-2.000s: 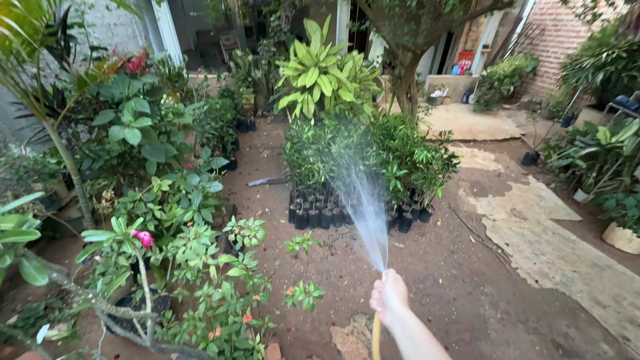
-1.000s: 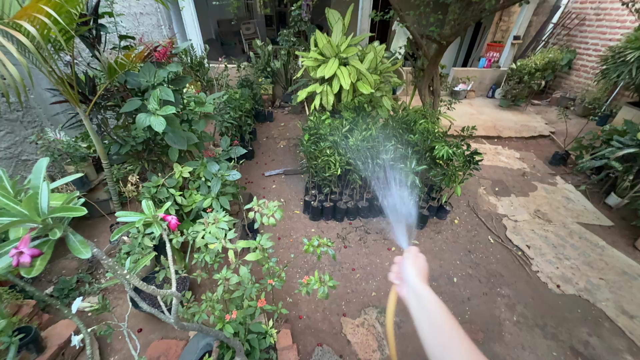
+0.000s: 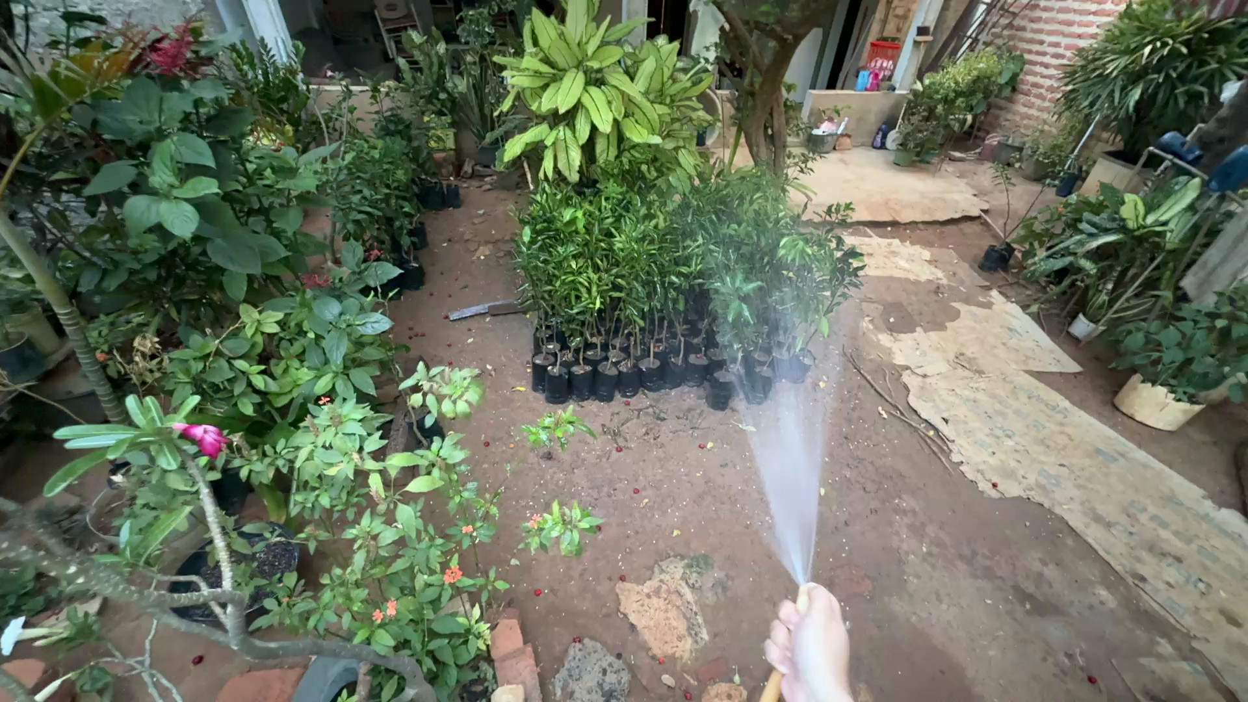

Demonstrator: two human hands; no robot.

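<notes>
My right hand (image 3: 811, 643) is closed around the end of a yellow garden hose (image 3: 772, 685) at the bottom, right of centre. From the hose end a fan of water (image 3: 798, 478) sprays upward and away, reaching the right part of a block of leafy saplings (image 3: 624, 253). The saplings stand close together in black nursery bags (image 3: 629, 375) on bare soil. Behind them rises a plant with broad yellow-green leaves (image 3: 585, 93). My left hand is out of view.
Flowering shrubs (image 3: 390, 546) and a bare-branched plant with a pink flower (image 3: 205, 439) fill the left side. Bricks (image 3: 515, 655) and a flat stone (image 3: 663, 616) lie in the foreground. A broken concrete path (image 3: 1053, 439) runs along the right, beside potted plants (image 3: 1160, 400). A tree trunk (image 3: 767, 107) stands behind.
The spray has swung from the middle of the saplings toward their right side. My right hand stays closed on the hose and sits lower in view.
</notes>
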